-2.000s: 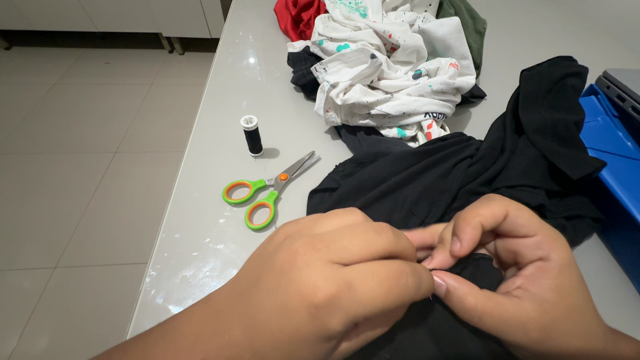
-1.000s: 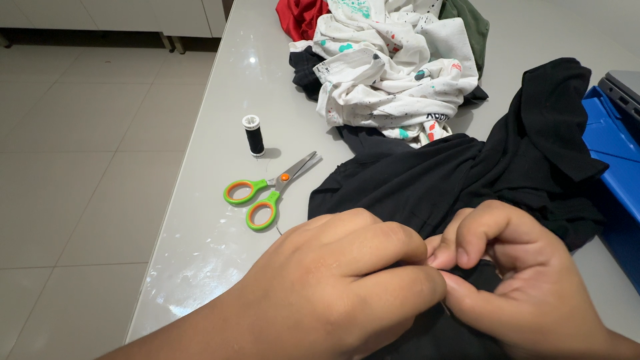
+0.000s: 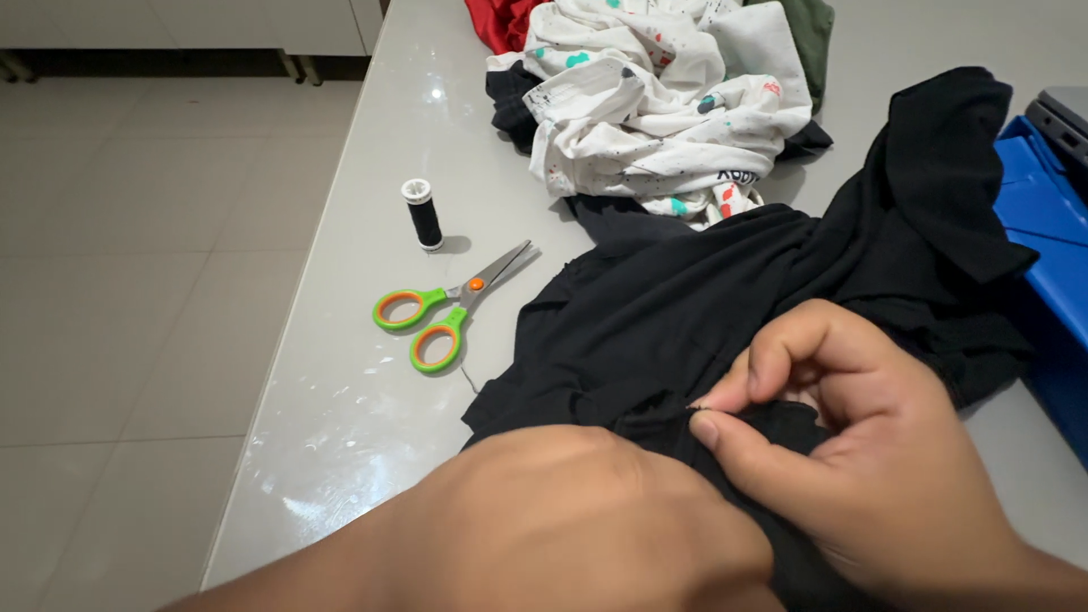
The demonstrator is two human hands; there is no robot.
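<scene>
Black fabric, apparently a garment point(image 3: 646, 314), lies bunched across the table and under both hands. My right hand point(image 3: 858, 433) pinches an edge of it between thumb and forefinger. My left hand point(image 3: 595, 518) is lower and to the left, over the cloth, its back toward the camera; its fingers are hidden, so what it holds cannot be told. Left of the cloth lie scissors point(image 3: 477, 284) with green and orange handles, blades slightly apart. A spool of black thread point(image 3: 423, 217) stands upright behind them.
A heap of clothes with a white patterned garment point(image 3: 663, 119), a red cloth point(image 3: 501, 21) and a green cloth point(image 3: 807, 42) lies at the back. A blue plastic container point(image 3: 1050, 229) is at the right, with a dark grey object by it. The table's left edge borders the tiled floor.
My left hand has moved down, away from the fingertips of my right hand, which it was against in the earlier frames. My right hand still pinches the cloth.
</scene>
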